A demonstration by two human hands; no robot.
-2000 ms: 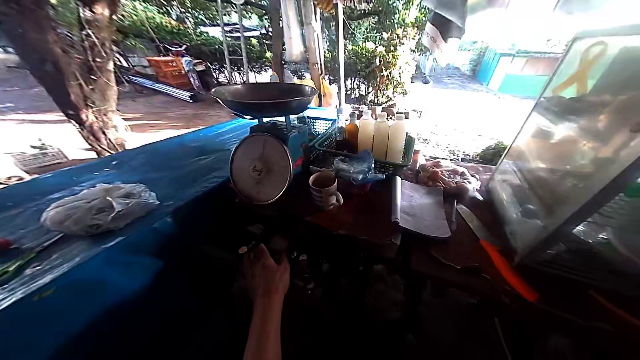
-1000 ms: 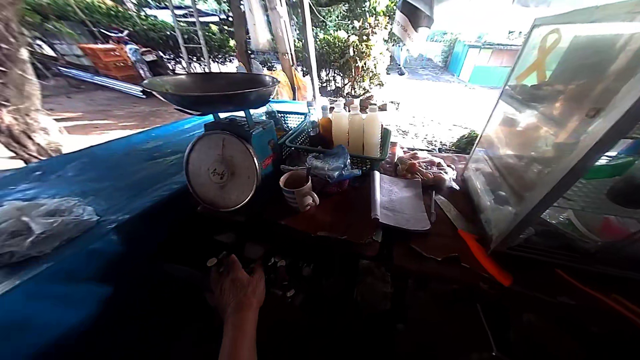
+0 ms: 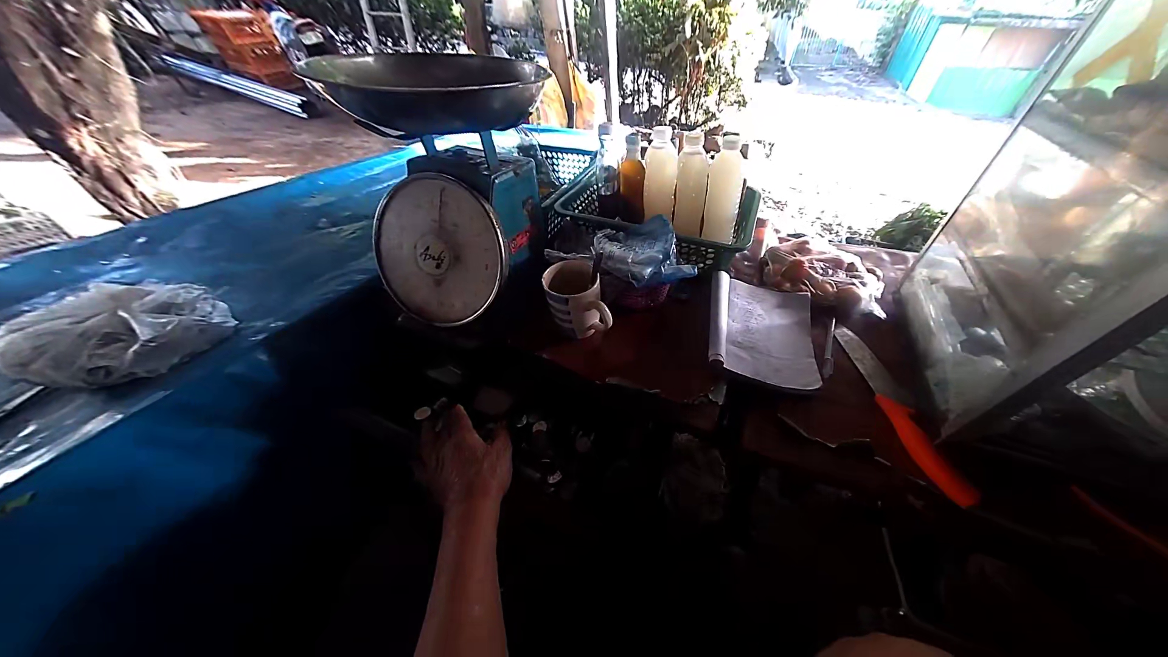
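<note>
My left hand [image 3: 465,461] reaches down into a dark recess below the table's edge, its back toward the camera. Small round pale pieces [image 3: 538,427], possibly coins or caps, lie around it. The fingertips are in shadow, so whether they hold anything cannot be told. Above the hand stands a dial scale [image 3: 440,251] bearing a wide dark metal pan [image 3: 424,96]. A striped mug [image 3: 573,299] with brown contents and a utensil handle is to the scale's right. At the bottom edge a patch of skin shows; its part cannot be told, and no right hand is recognisable.
A green plastic basket [image 3: 744,228] holds several bottles [image 3: 692,187]. Beside it lie a crumpled blue plastic bag [image 3: 636,251], a notebook [image 3: 771,336], bagged round items [image 3: 817,269] and an orange-handled knife [image 3: 922,447]. A glass case [image 3: 1022,219] stands right; a plastic bag [image 3: 114,333] lies left.
The view has swung right and then partly back left. My left hand remains low in the dark recess. The patch of skin at the bottom edge shows only now.
</note>
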